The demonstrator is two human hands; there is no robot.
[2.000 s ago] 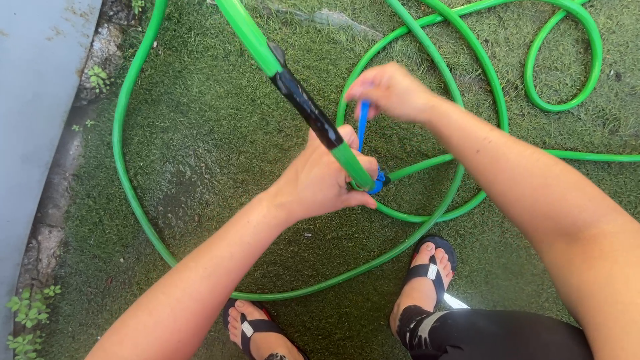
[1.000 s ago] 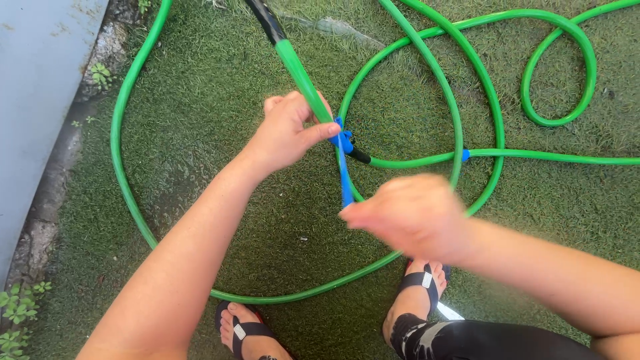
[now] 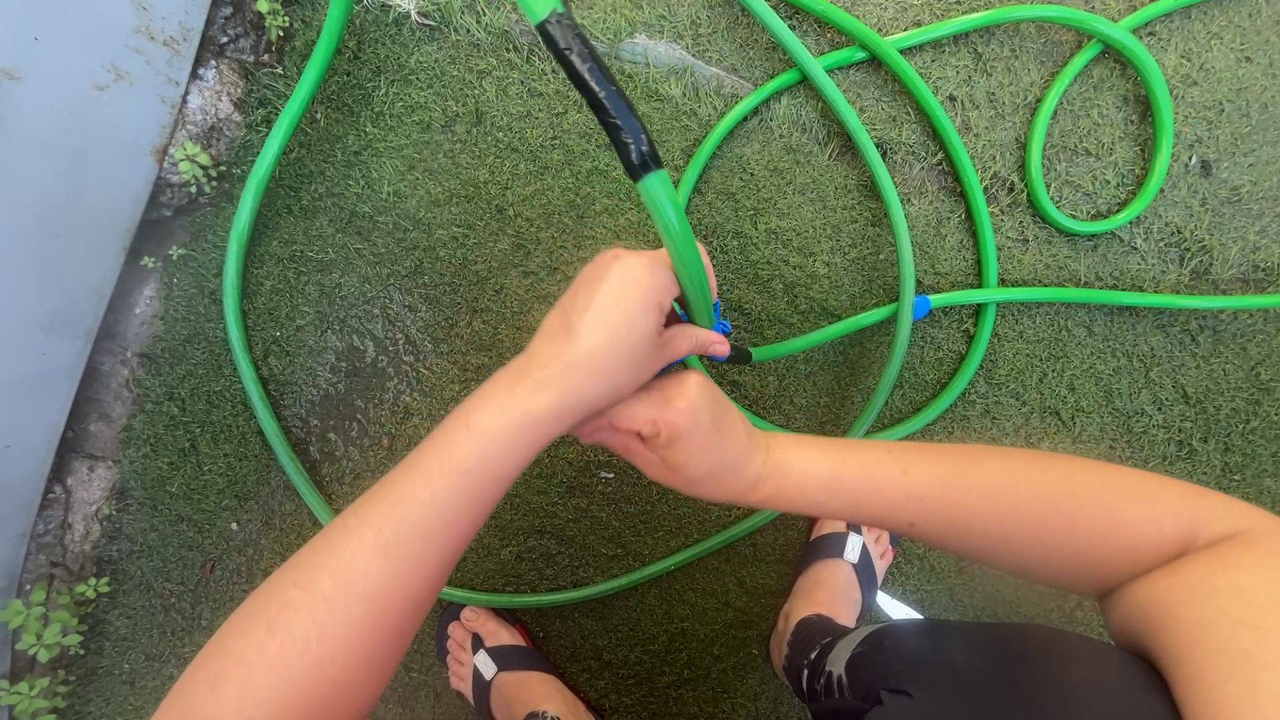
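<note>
My left hand (image 3: 625, 325) grips a green garden hose (image 3: 680, 225) near a joint wrapped in blue strip material (image 3: 722, 322). Black tape (image 3: 603, 95) covers a stretch of that hose above the hand. Beside the blue wrap a short black sleeve (image 3: 740, 355) leads into the hose running right. My right hand (image 3: 685, 435) is closed just below the left one, its fingertips hidden under the left wrist; whatever it pinches is mostly out of sight.
Loops of the hose lie on artificial grass (image 3: 450, 200), around my sandalled feet (image 3: 500, 660). A small blue band (image 3: 921, 307) sits on the hose at right. A grey metal panel (image 3: 80, 200) and a rough concrete edge (image 3: 85, 490) with small weeds run along the left.
My right hand has moved left from the right of the wrap to under my left wrist. The blue strip stretched between the hands a second ago is now mostly hidden. The black-taped stretch shows lower again.
</note>
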